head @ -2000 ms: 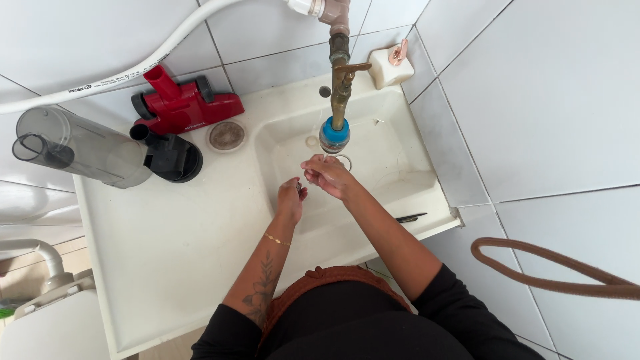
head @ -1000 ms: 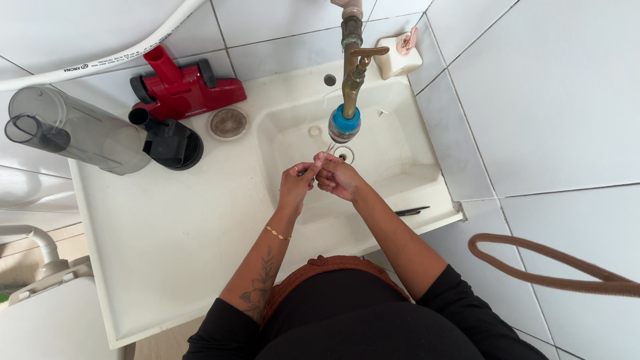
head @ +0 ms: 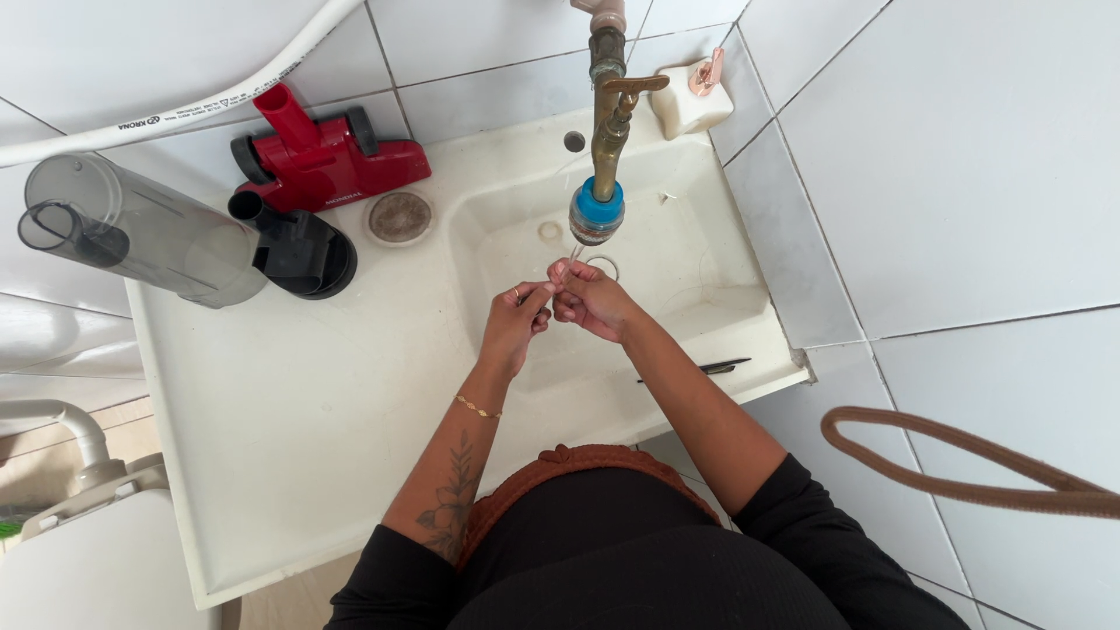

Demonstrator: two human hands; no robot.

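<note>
Over the basin of a white sink (head: 315,420), my left hand (head: 518,324) and my right hand (head: 591,299) meet at the fingertips. Something small may be between them, too small to make out. A thin stream of water runs from the blue-collared filter (head: 598,213) on the brass faucet (head: 610,140) onto or just beside my right fingers. Both hands have curled fingers; the inside of each is partly hidden. Beneath my right forearm, a dark slender tool (head: 719,367) lies on the sink's front ledge.
A clear plastic canister (head: 144,232), a black round vacuum part (head: 306,254), a red vacuum floor head (head: 337,162) and a small round dish (head: 400,218) stand at the left. A soap dispenser (head: 691,101) sits in the back right corner. A brown strap (head: 962,446) hangs at the right.
My hands were slightly apart two seconds ago, with the right one under the faucet; now their fingertips are together just below the filter.
</note>
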